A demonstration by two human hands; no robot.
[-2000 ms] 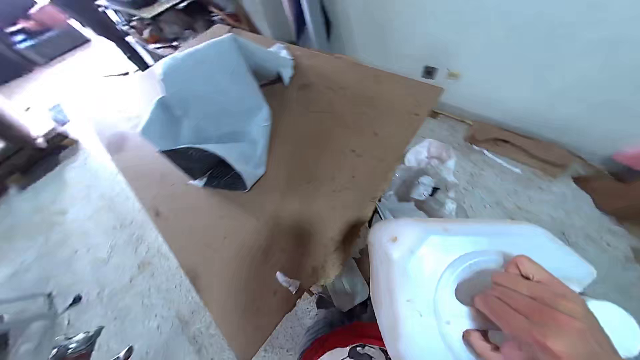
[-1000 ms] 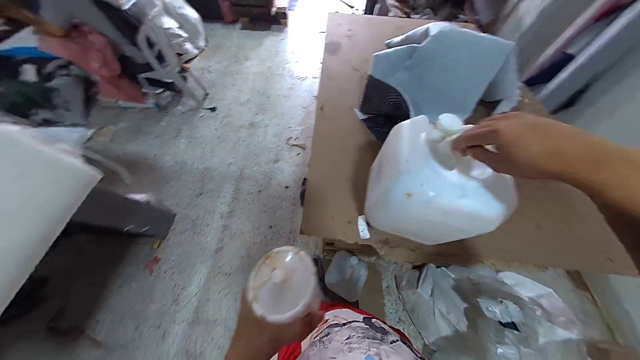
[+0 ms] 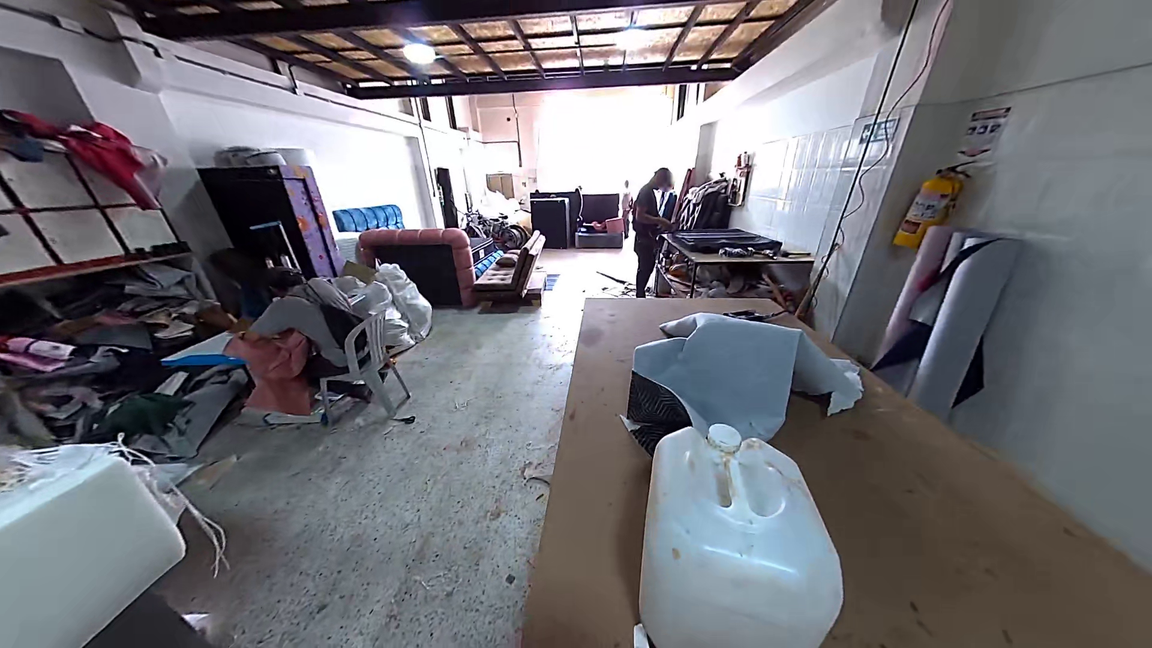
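Neither of my hands shows in the head view, so what they hold cannot be seen. A translucent white plastic jerrycan [image 3: 740, 549] with its white cap [image 3: 724, 438] on stands upright on the near part of a brown board-topped table [image 3: 909, 540]. Just behind it lies a crumpled piece of light grey-blue fabric [image 3: 729, 369], with a black patterned piece [image 3: 657, 409] showing at its left side.
A white block [image 3: 81, 540] stands at the near left. Further left a person [image 3: 301, 315] sits on a white plastic chair [image 3: 367, 360] by heaped fabric scraps [image 3: 117, 360]. Another person [image 3: 648, 220] stands at a far table [image 3: 738, 252]. Fabric rolls [image 3: 958, 315] lean on the right wall.
My right hand has let go of the jerrycan and left the view. My left hand, seen with a translucent container a second ago, is also out of view. The view has tilted up.
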